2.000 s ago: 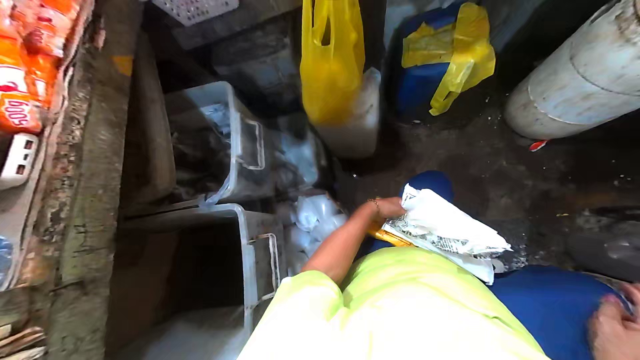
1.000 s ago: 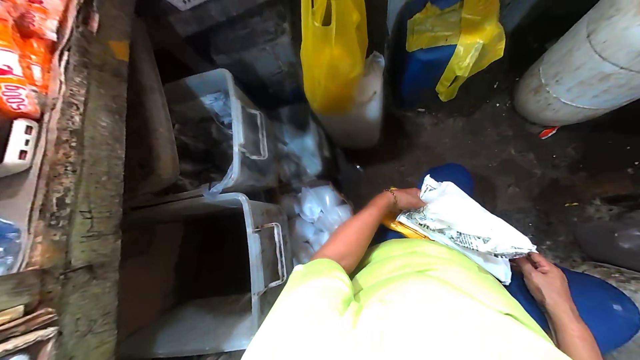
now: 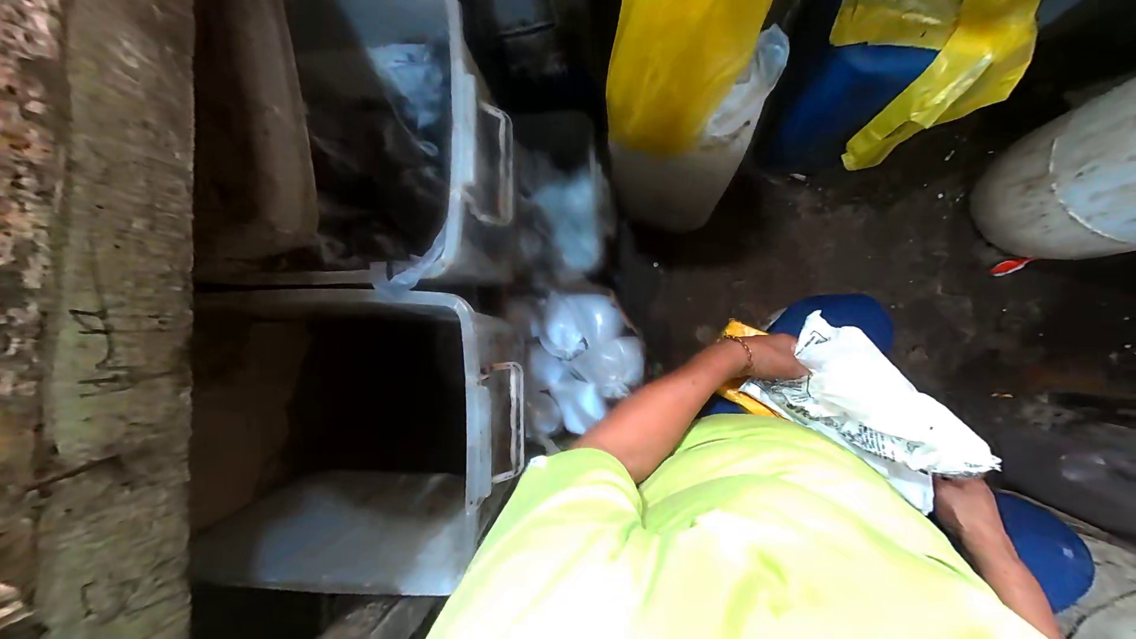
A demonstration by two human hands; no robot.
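Note:
A white plastic bag with dark print (image 3: 887,399) lies across my lap. My left hand (image 3: 774,357), with a thin bracelet at the wrist, grips the bag's upper left edge. My right hand (image 3: 963,497) is at the bag's lower right end, its fingers hidden beneath or behind the plastic, so its grip does not show. Something yellow and flat (image 3: 750,399) sticks out under my left hand, beside the bag.
Clear plastic bins with handles (image 3: 479,408) (image 3: 457,151) lie on the left, past a wooden beam (image 3: 124,355). Knotted clear bags (image 3: 586,355) sit beside them. Ahead are a yellow bag (image 3: 683,71), a blue container (image 3: 852,98) and a grey cylinder (image 3: 1078,177).
My right hand has come from the far right side to the bag's right end, where it now sits partly under the bag. My left hand stays on the bag's other end.

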